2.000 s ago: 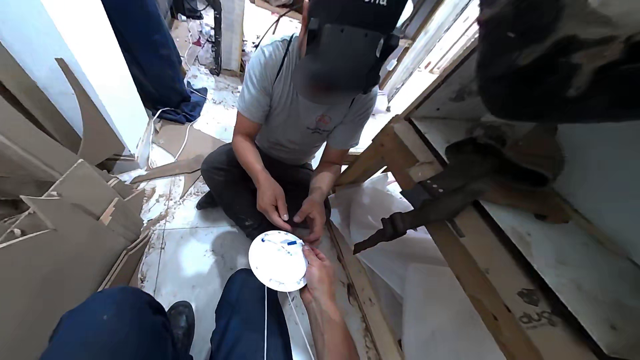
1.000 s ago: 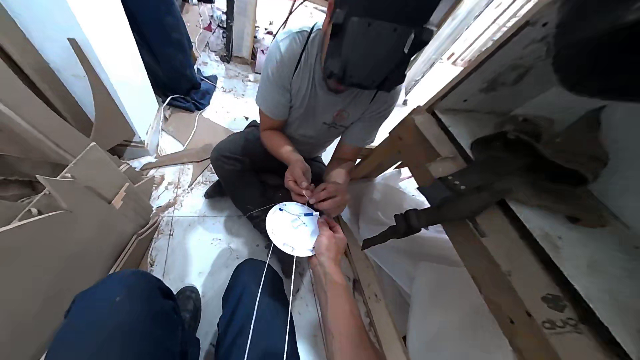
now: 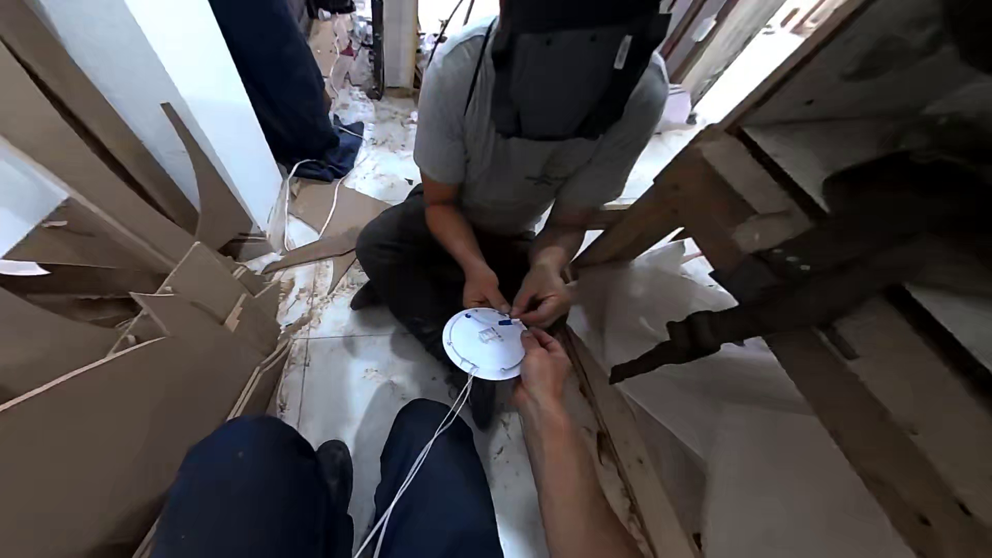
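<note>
My right hand (image 3: 542,360) grips the right edge of a round white disc (image 3: 482,349), which has a small blue part on its face and a label in the middle. Thin white cords (image 3: 430,457) run from the disc's lower edge down over my knee. My left hand is out of the picture. Opposite me a person in a grey shirt (image 3: 519,170) sits cross-legged on the floor; both of that person's hands meet at the disc's upper right edge, by the blue part. What their fingertips hold is too small to tell.
Cut brown boards (image 3: 124,387) lean at the left. A dark, dirty tool (image 3: 721,325) juts in from the right over a wooden frame (image 3: 852,434) and plastic sheeting (image 3: 736,387). Cardboard scraps (image 3: 333,209) and a white cable (image 3: 288,205) lie on the littered floor.
Two seconds ago the other person's hands were above the disc; now they are at its upper right edge. My right hand has stayed on the disc.
</note>
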